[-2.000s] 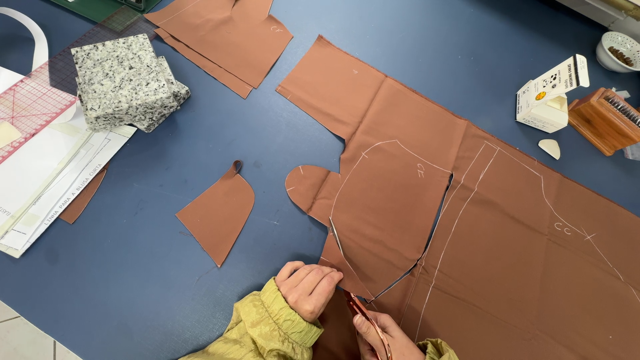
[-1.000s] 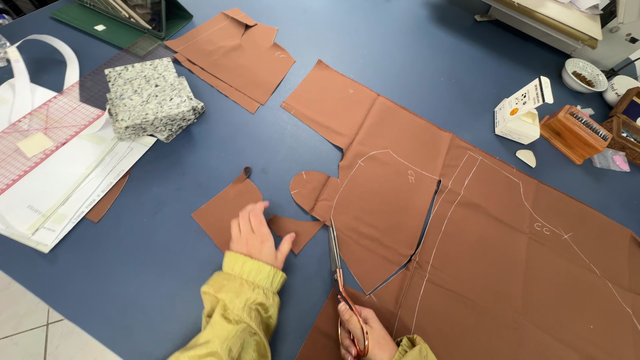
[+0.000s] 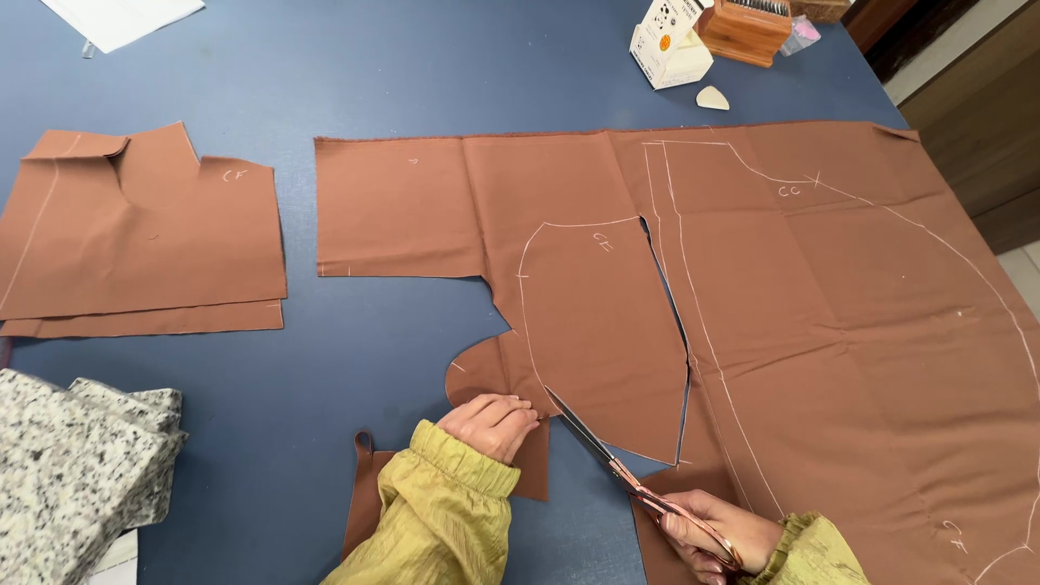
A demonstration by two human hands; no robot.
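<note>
My right hand [image 3: 715, 532] holds a pair of fabric shears [image 3: 621, 471] with copper-coloured handles at the lower middle. The blades lie along a chalk line on the large brown cloth [image 3: 812, 284], at the lower left side of a chalked pattern shape. A cut runs down that shape's right side and along its bottom edge. Just left of the blades, my left hand [image 3: 491, 426] grips the edge of the cloth beside a small rounded flap [image 3: 479, 366]. Under my left forearm lies a loose brown offcut [image 3: 532, 463], partly hidden by the sleeve.
Cut brown cloth pieces [image 3: 162, 236] lie at the left, with speckled stone slabs [image 3: 73, 463] below them. A white paper sheet [image 3: 122, 16] is at the top left. Along the far edge are a small carton [image 3: 670, 49], a white chalk piece [image 3: 712, 98] and a wooden box [image 3: 743, 32].
My left hand has moved from above the loose offcut to the cloth beside the blades. The shears have stayed in my right hand. The view has shifted and turned a lot.
</note>
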